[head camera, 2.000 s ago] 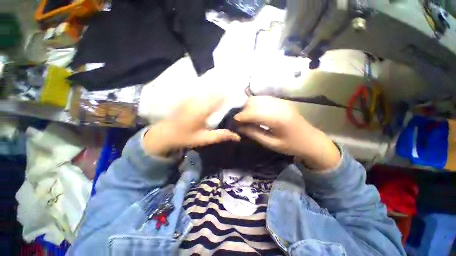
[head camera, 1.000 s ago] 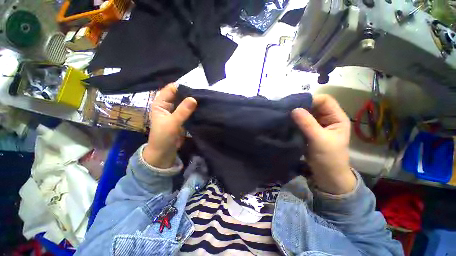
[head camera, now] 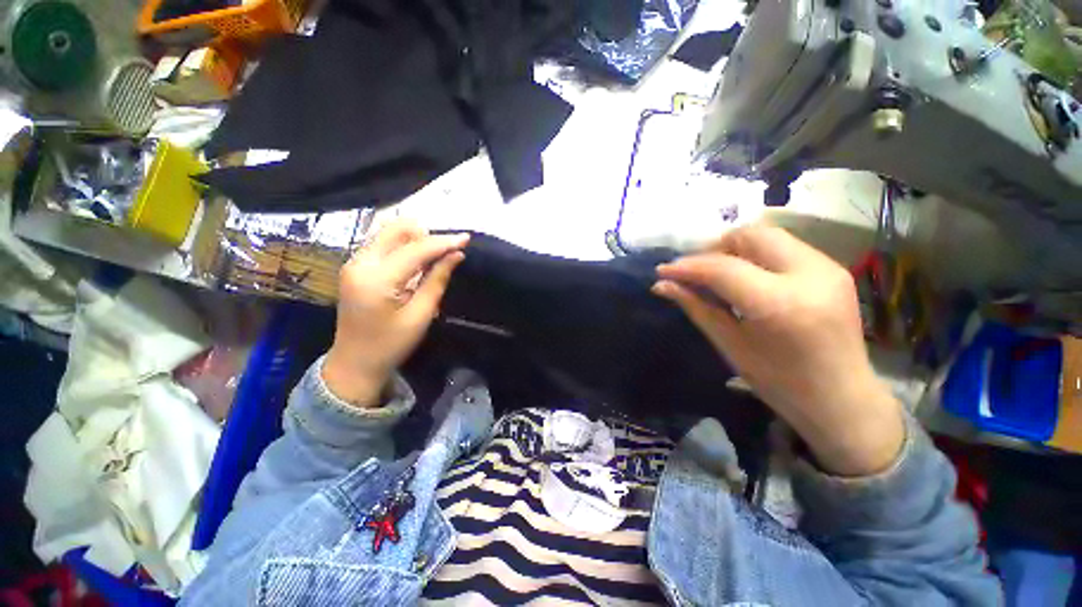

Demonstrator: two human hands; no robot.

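A black fabric piece (head camera: 570,326) hangs between my hands over the front edge of the machine table. My left hand (head camera: 398,302) pinches its upper left edge between thumb and fingertips. My right hand (head camera: 771,314) pinches its upper right edge. The top edge sags slightly between them. The lower part lies dark near my lap and its outline is hard to tell. A larger black garment part (head camera: 380,107) with strip-like ends lies on the table behind my left hand.
The sewing machine head (head camera: 937,83) is at the upper right. Looped-handled scissors (head camera: 890,291) are partly behind my right hand. A yellow box (head camera: 169,190), a clear-wrapped box (head camera: 279,255) and white cloth (head camera: 113,439) are left. A blue bin (head camera: 1003,379) is right.
From a second ago, the fabric is lower and no longer spread flat towards the camera. My right hand has moved slightly inward at the fingertips and now covers part of the scissors.
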